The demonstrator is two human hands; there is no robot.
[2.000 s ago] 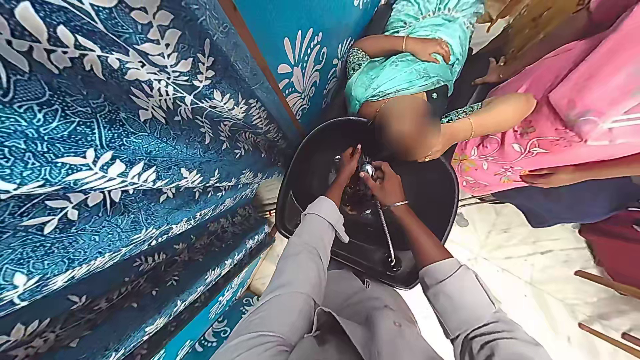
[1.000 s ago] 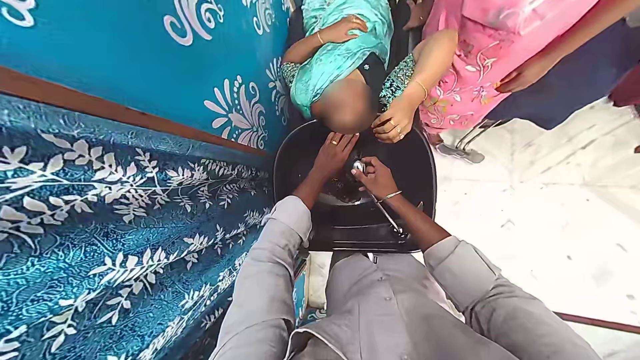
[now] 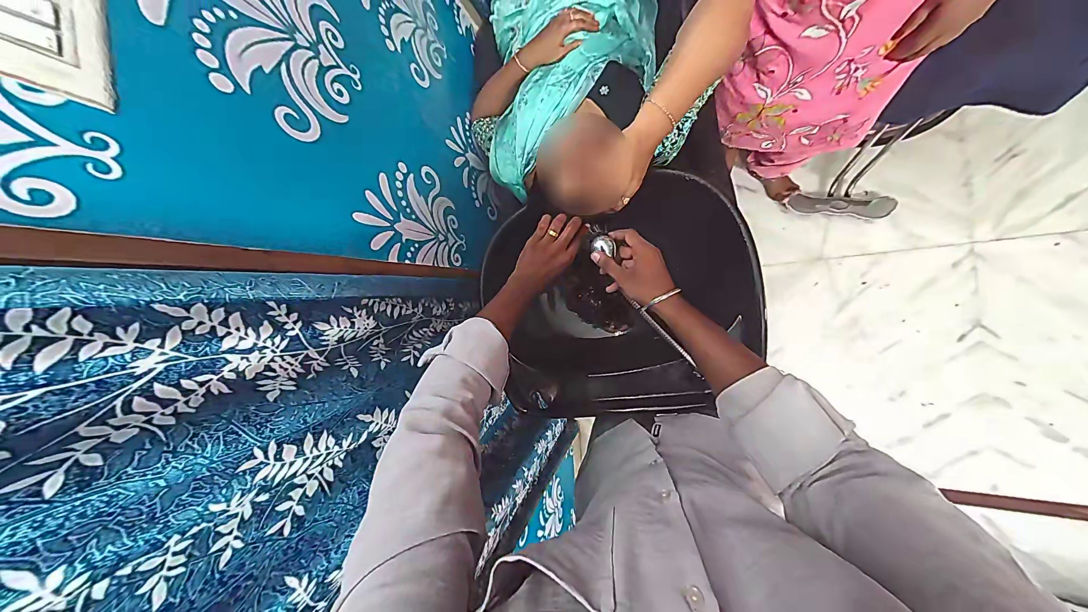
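A black shampoo basin (image 3: pixel 722 246) stands in front of me, with a reclining person's head (image 3: pixel 582 166) at its far rim. My right hand (image 3: pixel 637 268) grips a chrome spray head (image 3: pixel 603 246), whose metal hose (image 3: pixel 671 340) runs down toward the basin's near edge. Beside it, my left hand (image 3: pixel 548 251) lies with its fingers extended close to the person's head, holding no tool; whether it touches hair is unclear. Dark wet hair (image 3: pixel 599 306) hangs inside the bowl below my hands.
A second person in pink clothing (image 3: pixel 807 76) stands at the right, and a hand (image 3: pixel 629 166) reaches to the reclining head. A blue patterned curtain (image 3: pixel 212 408) and a painted blue wall (image 3: pixel 340 170) border the left. A chair's metal leg (image 3: pixel 850 170) rests on the marble floor.
The view has swung, showing more of the painted wall. The other person's hand, at the basin rim one second ago, now lies against the side of the reclining head. The spray head remains in my right hand.
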